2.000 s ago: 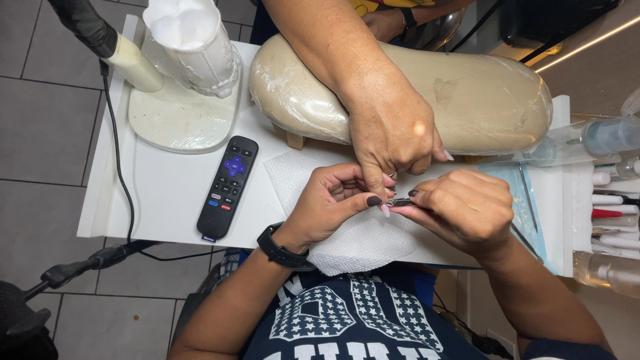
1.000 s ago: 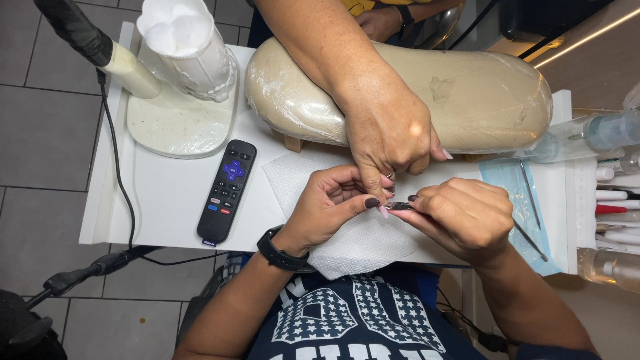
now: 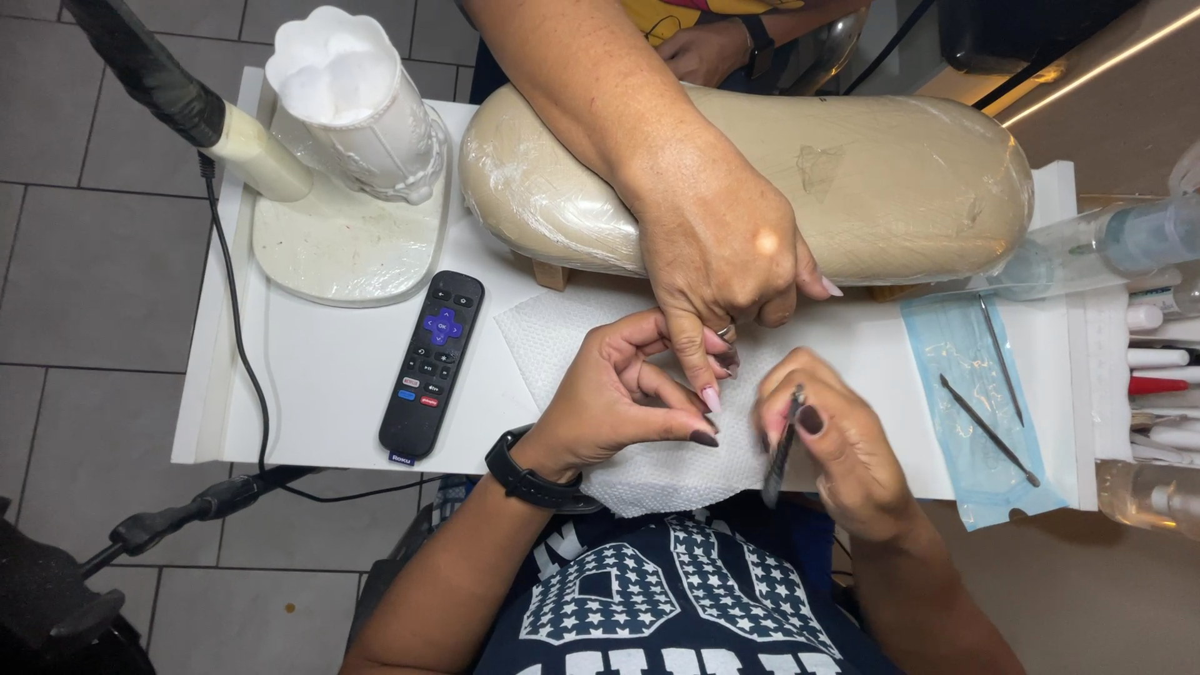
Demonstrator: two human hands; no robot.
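Note:
My left hand (image 3: 623, 394), a black watch on its wrist, is curled around the fingertips of another person's hand (image 3: 717, 239), its thumb apart from the extended finger with a long pale pink nail. That person's forearm rests over a beige armrest cushion (image 3: 900, 183) wrapped in clear plastic. To the right, my right hand (image 3: 830, 436) grips a small dark metal hand tool (image 3: 780, 459), blurred and pointing down toward me, away from the pink nail. Its exact kind cannot be told. A white paper towel (image 3: 647, 478) lies beneath the hands on the white table (image 3: 319, 394).
A black remote control (image 3: 431, 366) lies left of the towel. Behind it stand a white ornate cup (image 3: 361, 112) and a lamp base (image 3: 347, 248). At right, metal tools (image 3: 989, 431) rest on a blue pouch (image 3: 947, 347), beside pens or brushes (image 3: 1162, 384) and clear bottles (image 3: 1153, 234).
My right hand has moved right with the metal tool, away from the pink nail, and the tool now points down toward me. My left hand's fingers have opened a little.

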